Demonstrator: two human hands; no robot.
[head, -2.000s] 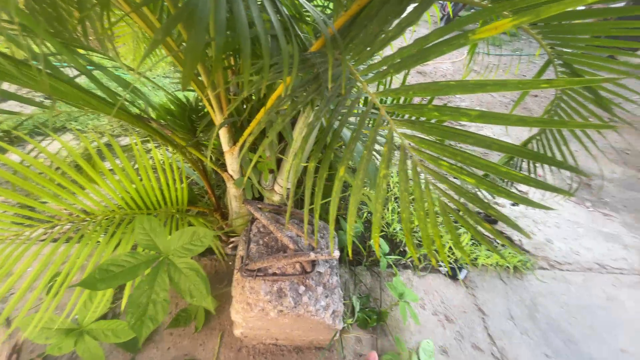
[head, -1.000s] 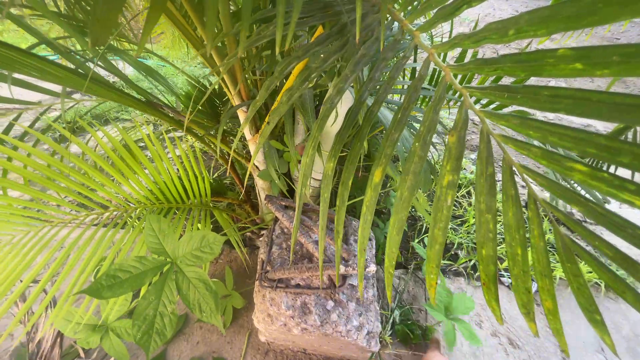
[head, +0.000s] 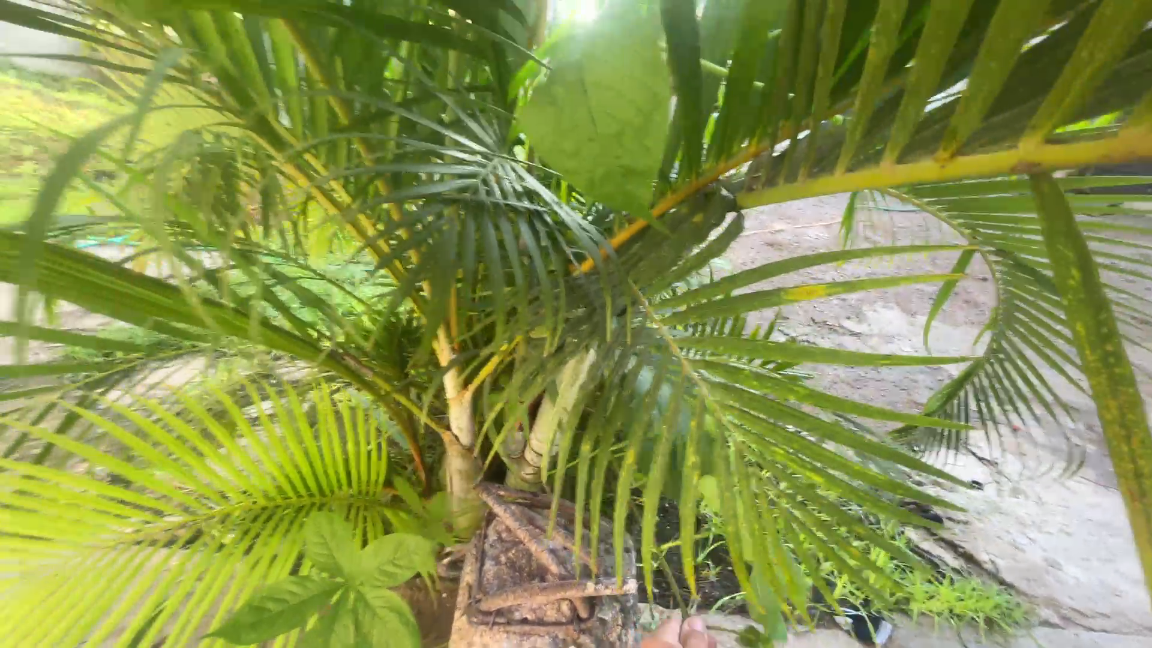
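Note:
At the bottom edge, just right of a rough concrete block [head: 544, 621], the fingertips of my right hand [head: 679, 633] show. They are close together beside a thin stem [head: 681, 576]; whether they grip it cannot be told, as the rest of the hand is out of frame. My left hand is out of view. Rusty metal bars [head: 540, 592] lie across the block's top. Behind it rise the pale stems [head: 459, 409] of a palm, and a drooping green palm frond [head: 720, 418] hangs over the ground above my fingers.
A thick yellow frond stalk [head: 900, 176] crosses the upper right, and a broad leaf [head: 598, 117] hangs close at the top. A bright frond [head: 270, 508] and a leafy plant [head: 346, 585] stand left of the block. Cracked concrete [head: 1062, 531] and low grass [head: 963, 598] lie at right.
The view has tilted upward, so the block sits lower. A broad leaf now shows at the top, and the large frond that covered the right a second ago no longer hangs there in the same way.

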